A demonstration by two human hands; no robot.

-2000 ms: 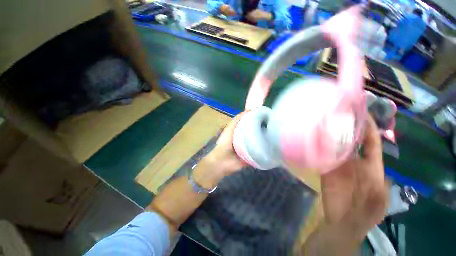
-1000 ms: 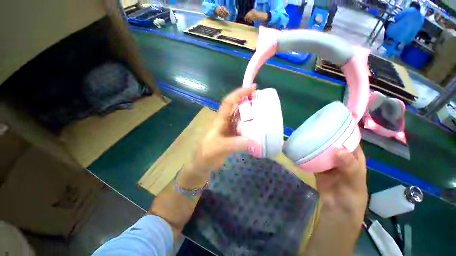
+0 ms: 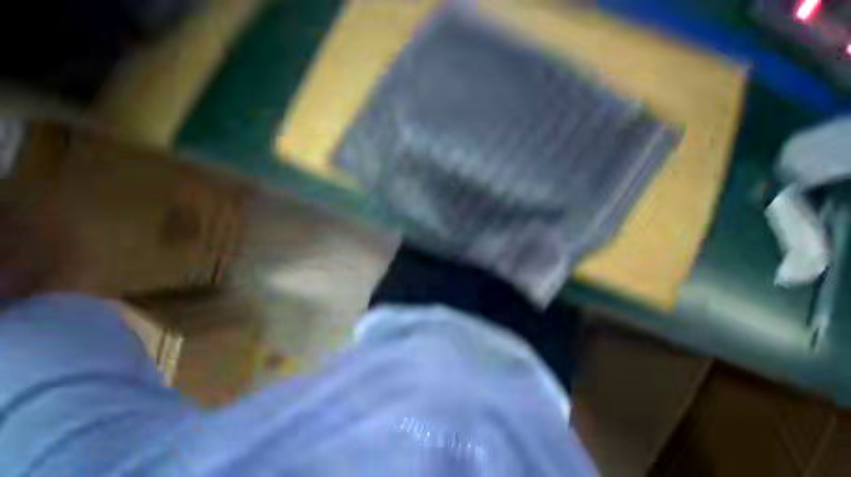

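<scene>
A dark grey protective bag [image 3: 523,130] lies on the tan work board [image 3: 695,214], its lower corner hanging over the bench's front edge. The frame is blurred. Neither of my hands is in the picture; my light-blue left sleeve [image 3: 75,363] runs out at the left edge. The headphones that I held do not show.
A white bottle [image 3: 821,154], a crumpled white cloth [image 3: 798,238] and a thin grey strip [image 3: 829,279] lie at the right on the green bench. Brown cartons [image 3: 121,214] stand low at the left. Blue belt edging [image 3: 672,37] and a pink-red light show at the top right.
The view has swung down towards my lap and the bench's front edge. Both hands and the pink headphones have gone out of the picture. The bag still lies on the board.
</scene>
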